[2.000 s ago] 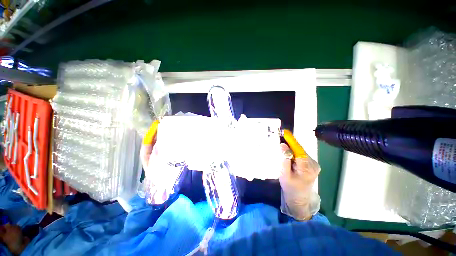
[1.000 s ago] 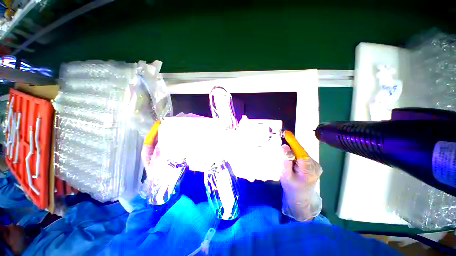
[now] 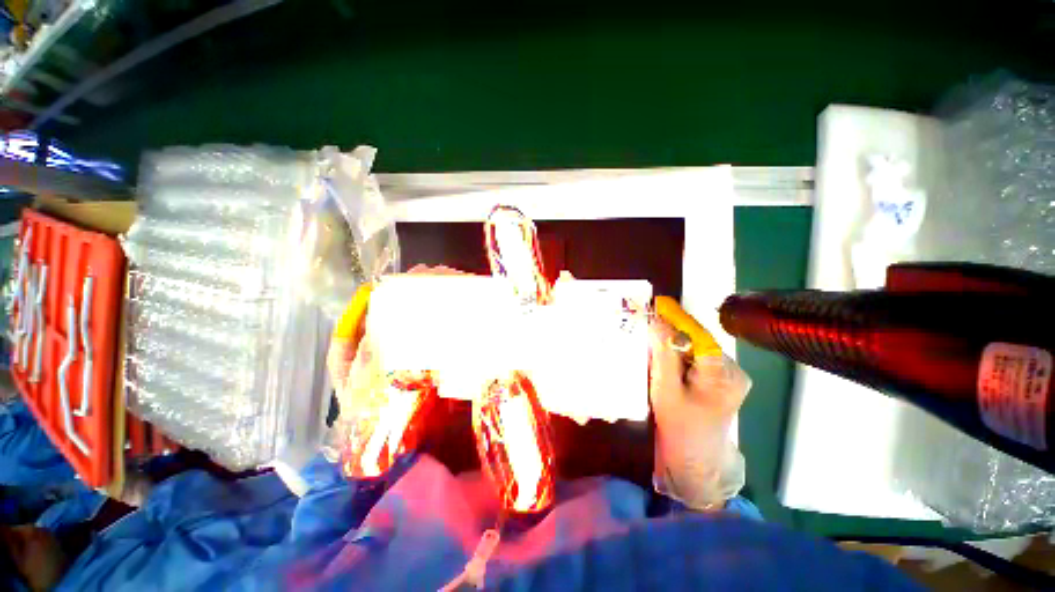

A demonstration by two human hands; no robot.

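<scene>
The lit assembly (image 3: 516,445) glows red-orange, its clear, rounded arms pointing up and down from an overexposed white block (image 3: 509,341). It is held over the white work frame (image 3: 709,249) with a dark centre. My left hand (image 3: 352,364), with an orange finger cot, grips the block's left end; part of it is hidden behind the block and an arm. My right hand (image 3: 696,399), in a thin translucent glove with an orange finger cot, holds the block's right end.
A black electric screwdriver (image 3: 856,330) juts in from the right over a white foam block (image 3: 856,382); bubble wrap (image 3: 1006,174) lies beyond. At left are a stack of clear bubble packing (image 3: 208,312), a crumpled clear bag (image 3: 353,214) and a red tray (image 3: 69,335) with bent white strips.
The glow has changed from white to blue-violet to red-orange. My right fingers have shifted slightly at the block's end. The screwdriver has moved slightly left.
</scene>
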